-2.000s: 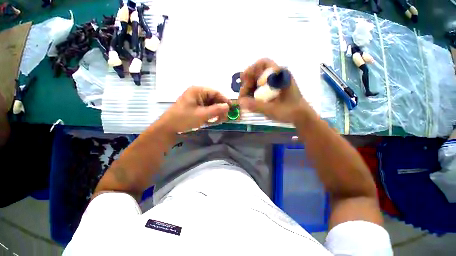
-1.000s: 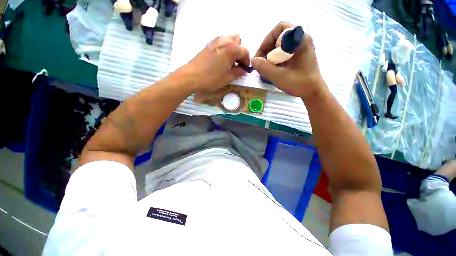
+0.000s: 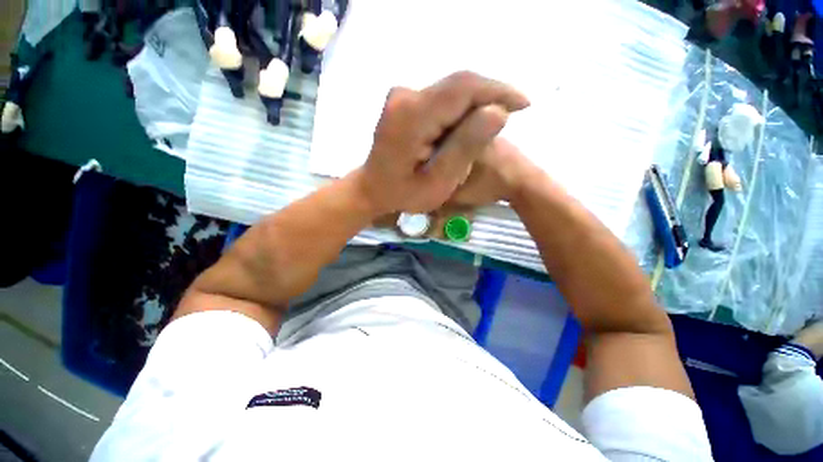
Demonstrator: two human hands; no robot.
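My left hand (image 3: 424, 144) is over the white sheet (image 3: 559, 99), fingers pointing right. It overlaps my right hand (image 3: 492, 176), which is mostly hidden behind it. A thin dark spot shows between the left fingers; I cannot tell whether it is a part or a shadow. The figure piece is hidden or out of view. Just below the hands, the round white pot (image 3: 413, 224) and the green pot (image 3: 457, 228) stand side by side on a brown cardboard strip.
Black-legged figure pieces (image 3: 274, 79) lie at the upper left on the ribbed foam mat (image 3: 244, 171). A utility knife (image 3: 666, 217) and a sample figure (image 3: 715, 185) lie right. A blue bin (image 3: 86, 280) of dark parts is lower left. Another person's sleeve (image 3: 790, 397) shows lower right.
My hands have come together, the left now covering much of the right. The figure piece seen in my right hand no longer shows. The view has shifted, then partly shifted back.
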